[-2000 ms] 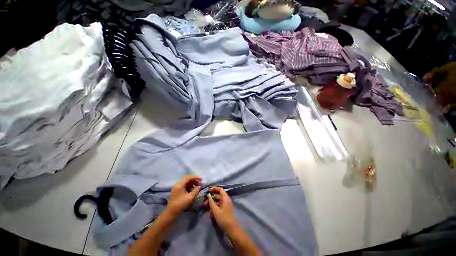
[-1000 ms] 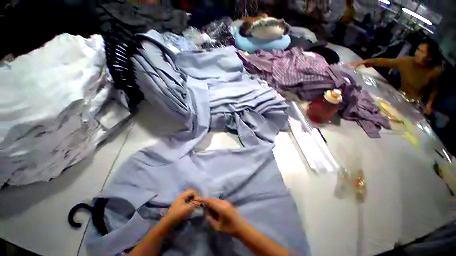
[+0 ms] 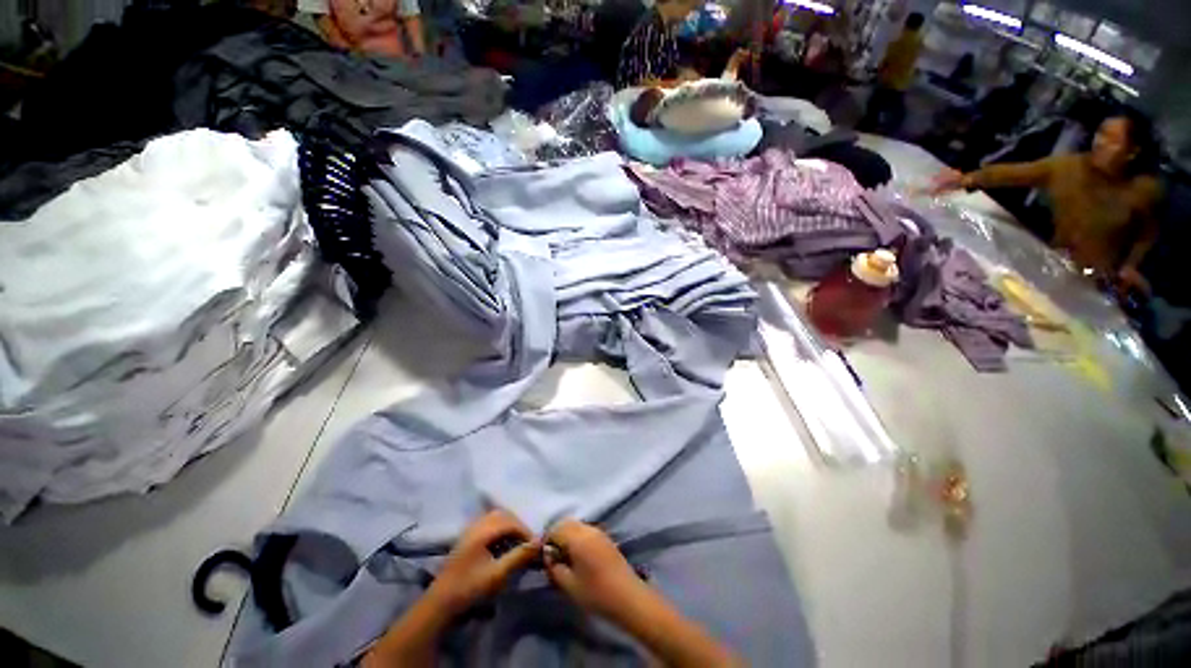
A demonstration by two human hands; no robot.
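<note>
A light blue-grey shirt lies on the white table, its collar at the left around a black hanger whose hook sticks out left. My left hand and my right hand meet at the front placket, fingertips pinching the cloth close together. A small dark thing shows at the right fingertips; I cannot tell what it is. Any button between the fingers is hidden.
White shirts are piled left, blue-grey shirts behind the work, striped purple shirts beyond. A red bottle, clear plastic strips and a small clear bag lie right. A person is across the table.
The view has tilted up, showing more of the room and people. My hands have stayed at the placket; the fingertips have come together and the right hand has turned over the cloth.
</note>
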